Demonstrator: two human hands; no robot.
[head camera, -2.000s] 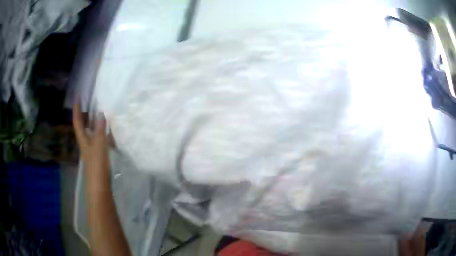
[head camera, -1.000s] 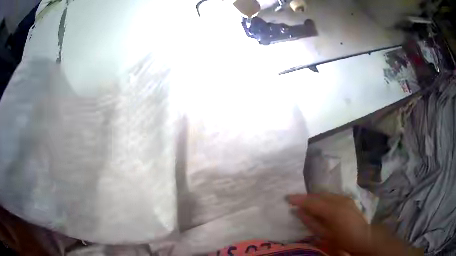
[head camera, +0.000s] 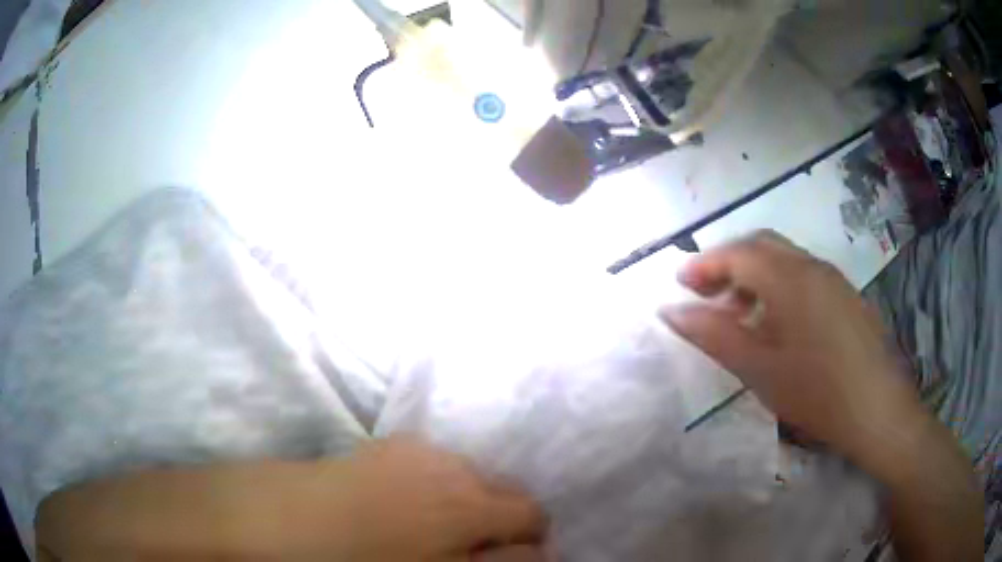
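Observation:
A large pale grey-white cloth (head camera: 143, 340) lies over the front of the table and down towards my lap, washed out by glare in the middle. My left hand (head camera: 472, 510) rests on the cloth at the bottom centre, its fingers curled; whether it pinches the cloth is unclear. My right hand (head camera: 753, 313) is blurred, raised at the cloth's right edge, thumb and fingers apart, with nothing visible between them. The sewing machine's cream bar with a blue ring mark (head camera: 489, 107) and brown rounded end (head camera: 556, 161) is beyond the cloth, beside dark and shiny metal parts (head camera: 632, 143).
The white table (head camera: 121, 121) has a dark strip on its left. A red-edged tray (head camera: 906, 170) with small items stands at the right. Grey cloth (head camera: 950, 313) is heaped at the far right. A dark slot line crosses the table right of the machine parts.
The machine parts now show lower and larger in view. My left hand has come into view on the cloth. My right hand has moved up from the cloth's lower right.

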